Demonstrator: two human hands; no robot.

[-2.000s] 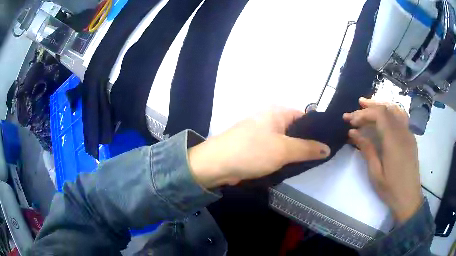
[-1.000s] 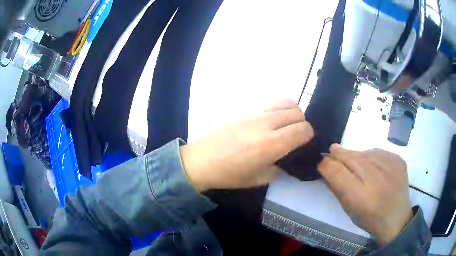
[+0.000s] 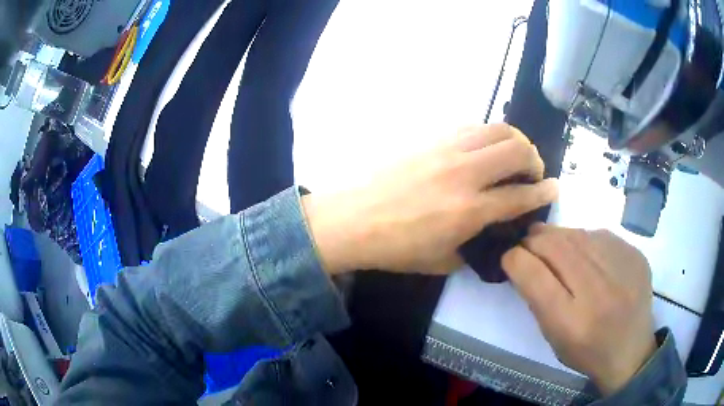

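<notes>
A black fabric strip runs from the top edge, left of the sewing machine head, down to my hands. My left hand lies over the strip and grips it with fingers curled. My right hand pinches the strip's edge just below and to the right. A dark fold of the strip shows between the hands, left of the needle area. The fingertips of both hands are partly hidden. Several similar black strips lie side by side at the left.
A ruler scale runs along the front table edge. A grey translucent stub stands right of the needle area. Blue crate, crumpled dark bundle and yellow-orange loops are at the left.
Over the last second my left hand has moved up and right along the strip and curled over it. My right hand stays nearly in place. Earlier, both hands moved down from beside the needle.
</notes>
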